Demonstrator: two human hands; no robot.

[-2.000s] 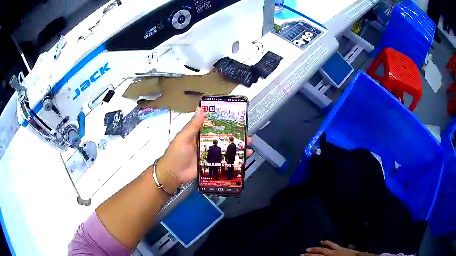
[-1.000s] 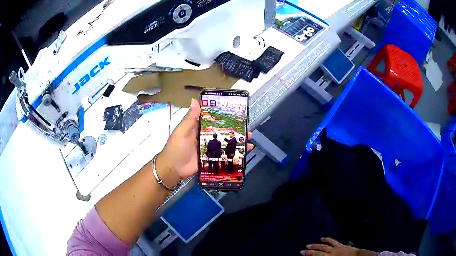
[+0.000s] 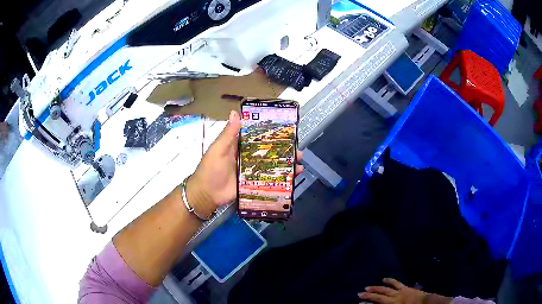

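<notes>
A smartphone (image 3: pixel 267 160) is held upright with its lit screen facing me; the screen shows an aerial-looking scene of buildings and greenery. My left hand (image 3: pixel 223 169) grips it, thumb along its left edge and fingertips showing at its right edge. A metal bangle is on that wrist. My right hand (image 3: pixel 393 293) lies low on dark cloth at the bottom edge, holding nothing that I can see, its fingers a little apart.
A white sewing machine (image 3: pixel 110 80) stands at left. Small black pieces (image 3: pixel 285 72) lie by a brown flat piece (image 3: pixel 217 95) on the white tabletop (image 3: pixel 160 208). A blue bin (image 3: pixel 457 142) with black cloth is at right, a red stool (image 3: pixel 475 80) behind it. A blue pedal (image 3: pixel 230 248) is below.
The phone screen has changed from two standing figures to an aerial-looking scene. The phone and left hand sit slightly higher in view. The right hand has barely moved.
</notes>
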